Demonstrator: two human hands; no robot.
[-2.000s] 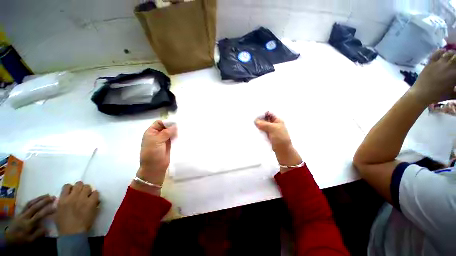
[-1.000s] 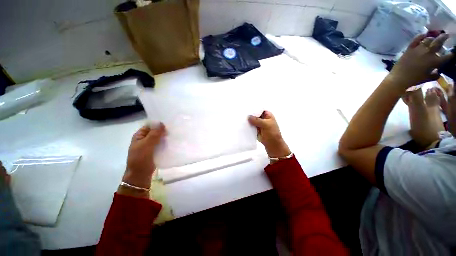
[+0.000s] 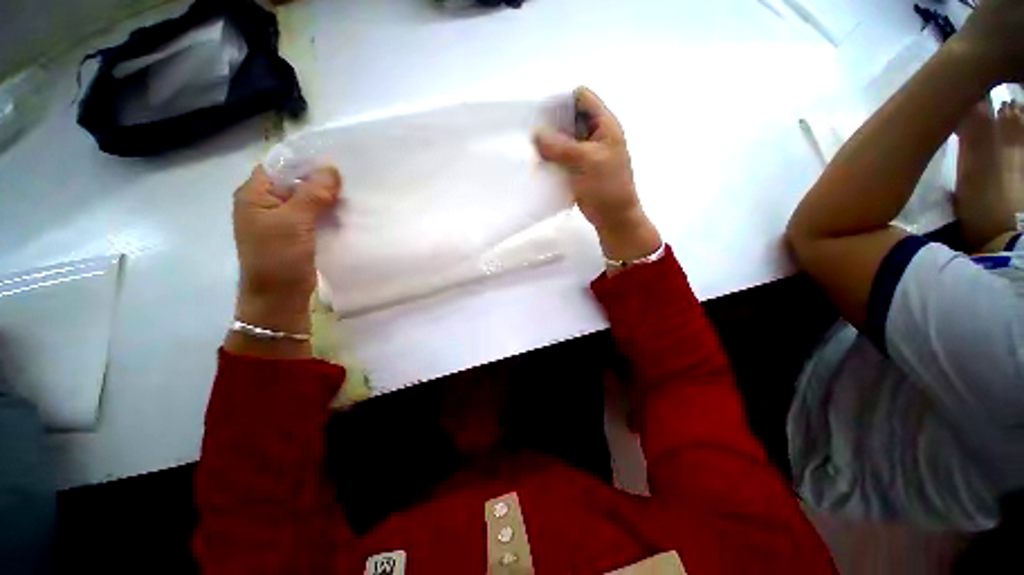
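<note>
A translucent white plastic sleeve (image 3: 438, 169) is stretched between my two hands above the table. My left hand (image 3: 277, 242) grips its left edge, with the thumb on top. My right hand (image 3: 597, 169) grips its right edge; a small dark thing shows between thumb and fingers there, too blurred to name. A flat white pack (image 3: 449, 286) lies on the table under the sleeve, its near edge showing and its far part hidden.
A black pouch (image 3: 185, 84) with white contents is at the far left. A flat sleeve pack (image 3: 56, 337) lies on the left, beside a grey sleeve at the frame edge. Yellowed tape (image 3: 346, 376) runs to the table's near edge. A person's arm (image 3: 887, 146) rests on the right.
The view has tilted down and the brown bag has left it. The sleeve has lifted off the pack below and is now held up, its left edge bunched in my left hand.
</note>
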